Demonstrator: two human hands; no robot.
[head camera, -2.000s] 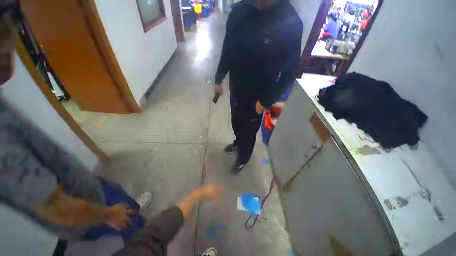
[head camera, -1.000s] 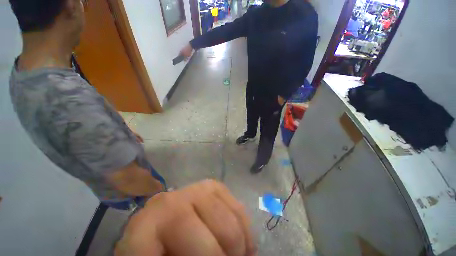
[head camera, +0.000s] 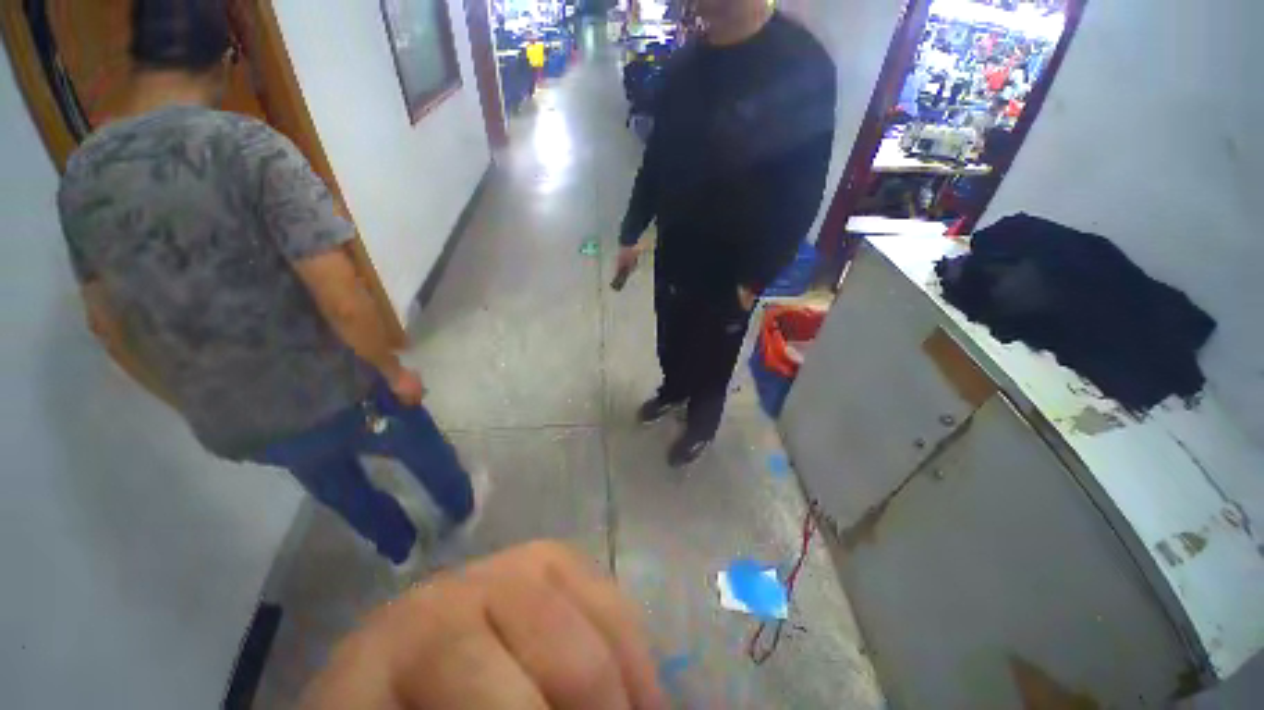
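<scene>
My left hand (head camera: 485, 631) is large and blurred at the bottom edge, close to the camera. Its fingers are curled, with the knuckles showing. The lower part is cut off, and I cannot see whether anything is in it. My right hand is not in view. A soft heap of black garment pieces (head camera: 1074, 305) lies on the white, chipped cabinet top (head camera: 1109, 458) at the right, with jagged edges. No hand touches it.
A person in black (head camera: 735, 180) stands in the corridor, a small dark item in one hand. A person in a grey patterned shirt (head camera: 222, 278) is at the left. A red container (head camera: 790, 340) is beside the cabinet. White and blue items (head camera: 753, 590) and thin cords lie on the floor.
My left hand has risen from reaching over the floor to close before the camera, then dropped slightly. The person in grey has turned and moved away. The person in black has raised and lowered an arm.
</scene>
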